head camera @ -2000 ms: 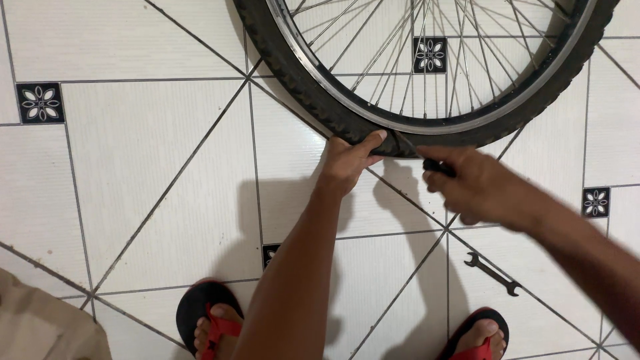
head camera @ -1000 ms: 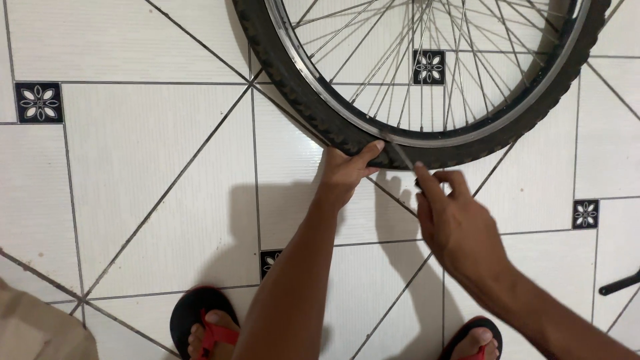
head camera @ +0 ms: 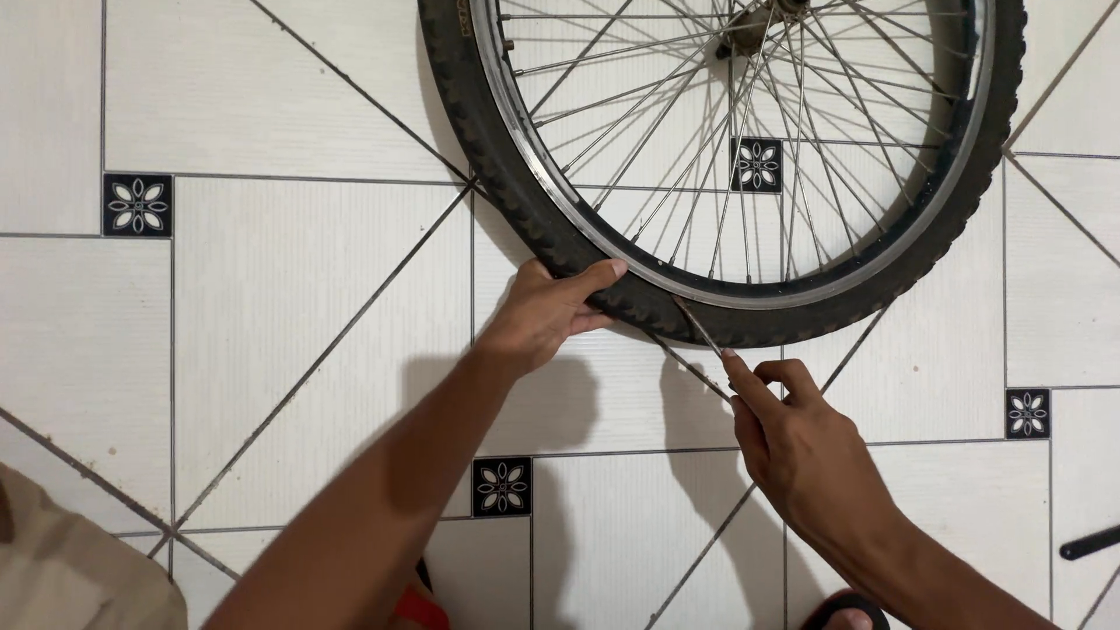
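A bicycle wheel with a black knobby tyre (head camera: 499, 175) and a metal rim (head camera: 560, 188) fills the upper right, its spokes and hub showing. My left hand (head camera: 551, 311) grips the tyre at its lower left, thumb on top near the rim and fingers beneath. Right of it, my right hand (head camera: 787, 429) holds a thin metal tool (head camera: 702, 328), whose tip meets the tyre beside the rim's edge. The tool's handle is hidden in my fingers, and whether its tip is under the tyre's bead I cannot tell.
Pale floor tiles with small black flower-patterned insets lie under the wheel. A dark flat tool end (head camera: 1089, 544) lies at the right edge. A flip-flop (head camera: 847, 611) on a foot is at the bottom, and beige cloth (head camera: 79, 560) at the lower left.
My right hand has turned to a lower, steeper hold on the tool. The left hand keeps its grip on the tyre. The open-end wrench seen earlier at lower right is no longer fully in view.
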